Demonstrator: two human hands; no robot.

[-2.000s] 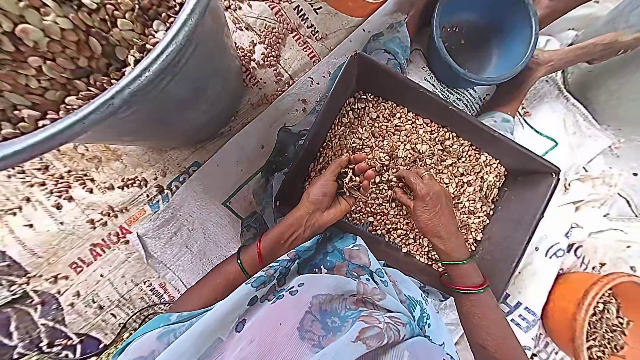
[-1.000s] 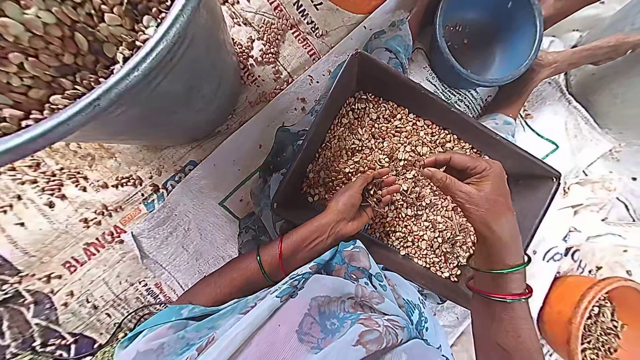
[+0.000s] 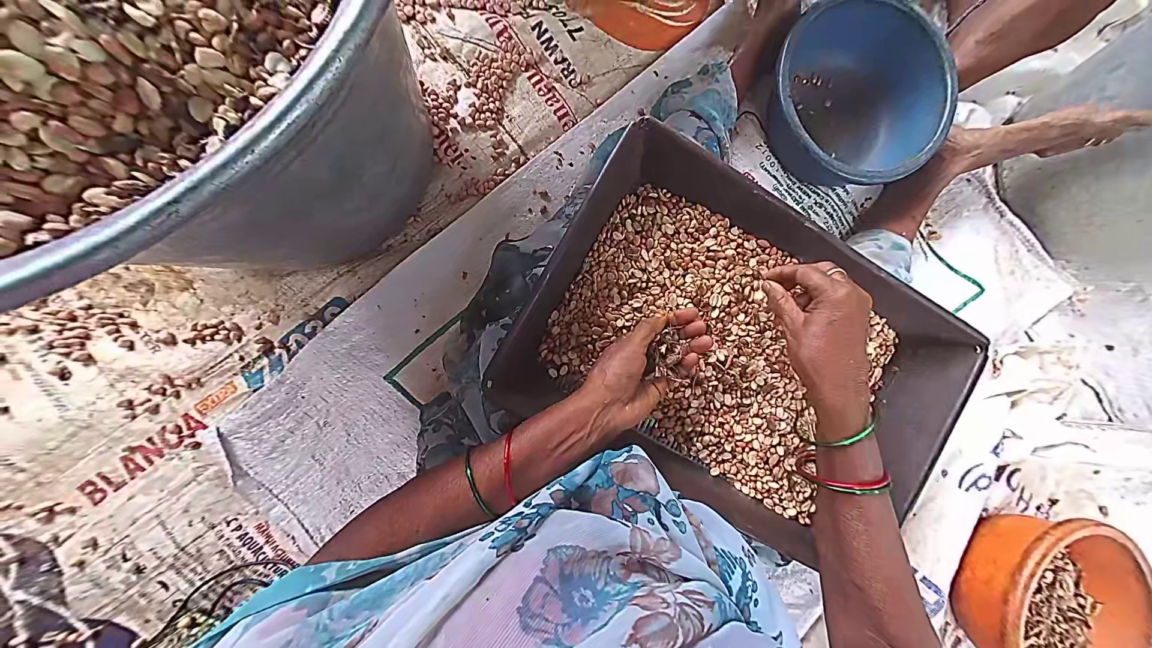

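Observation:
A dark rectangular tray [image 3: 931, 378] rests tilted across my lap, with a layer of pale brown seeds or beans [image 3: 684, 252] over much of its bottom. My left hand [image 3: 643, 364] is cupped palm up above the seeds, holding a small clump of dry brown debris [image 3: 668, 351]. To its right, my right hand [image 3: 823, 328] hovers over the seeds with thumb and forefinger close together; whether anything is pinched between them is too small to tell. Bangles circle both wrists.
A large metal tub [image 3: 297, 171] heaped with flat seeds stands at upper left. Beyond the tray is a blue bowl [image 3: 868, 90] beside another person's bare legs and foot [image 3: 1035, 135]. An orange pot [image 3: 999, 567] with dry bits sits lower right. Printed sacks [image 3: 306, 432] cover the ground, strewn with seeds.
My right hand was low over the seeds near my left hand two seconds ago; it has since moved right, away from it. My left hand stays cupped around the debris.

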